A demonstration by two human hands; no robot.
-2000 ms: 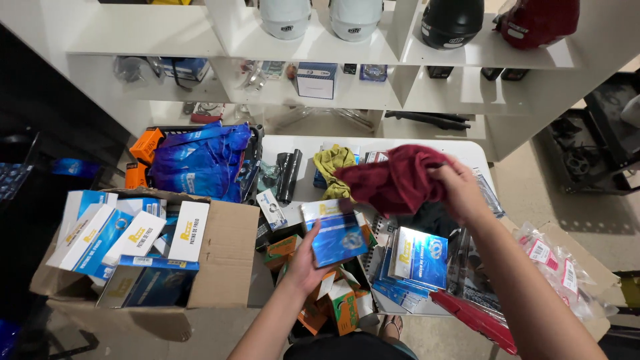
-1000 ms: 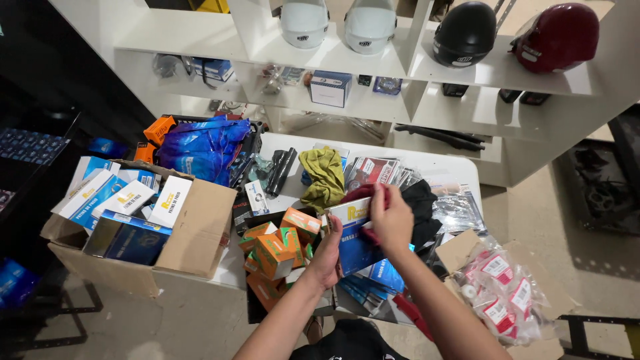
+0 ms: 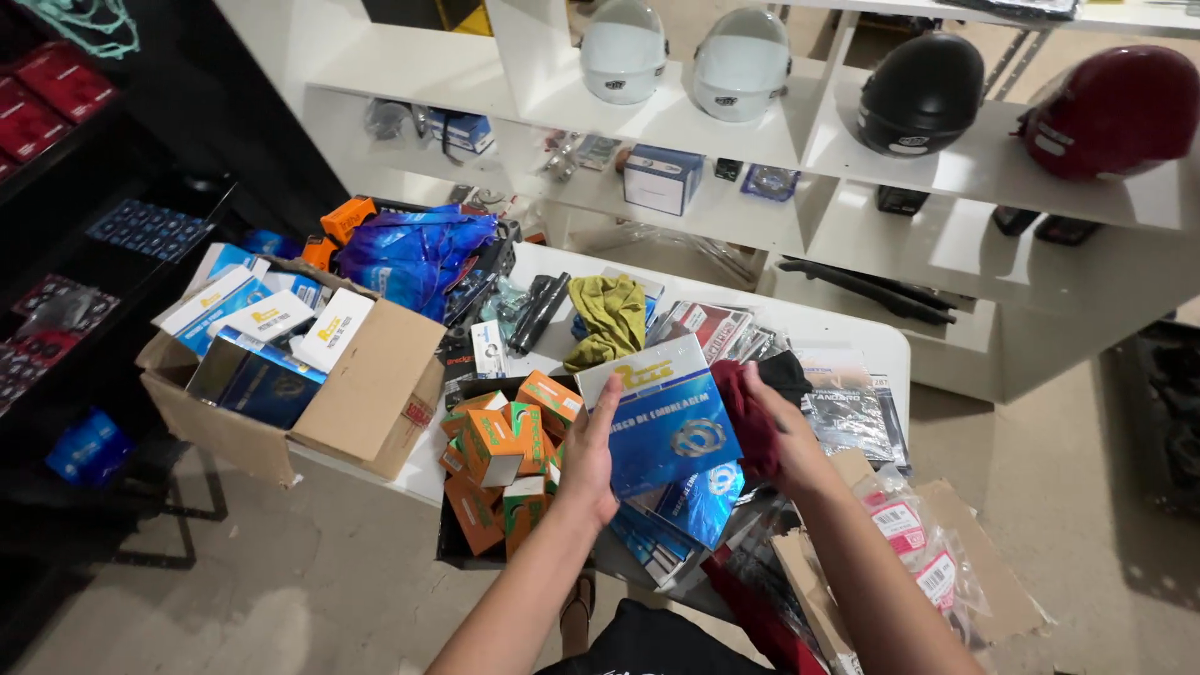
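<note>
A blue and white clutch disc box (image 3: 661,422) is upright between my hands. My left hand (image 3: 592,459) grips its left edge, thumb on the front. A bunched dark red cloth (image 3: 745,412) is in my right hand (image 3: 783,436), against the box's right edge. Just below lie more blue packages (image 3: 703,502) on the table. To the left of my left hand, small orange and green boxes (image 3: 492,445) fill a black container. Behind the held box lies a yellow-green cloth (image 3: 607,319).
An open cardboard box (image 3: 375,384) of blue and white boxes stands at the left. Another cardboard box (image 3: 806,591) with bagged parts (image 3: 905,525) is at the lower right. White shelving (image 3: 694,131) with helmets (image 3: 923,94) rises behind the white table (image 3: 844,328).
The dark red cloth, held away from the box two seconds ago, is now against its right edge. A second ago my right hand was over the box's front. The view has shifted.
</note>
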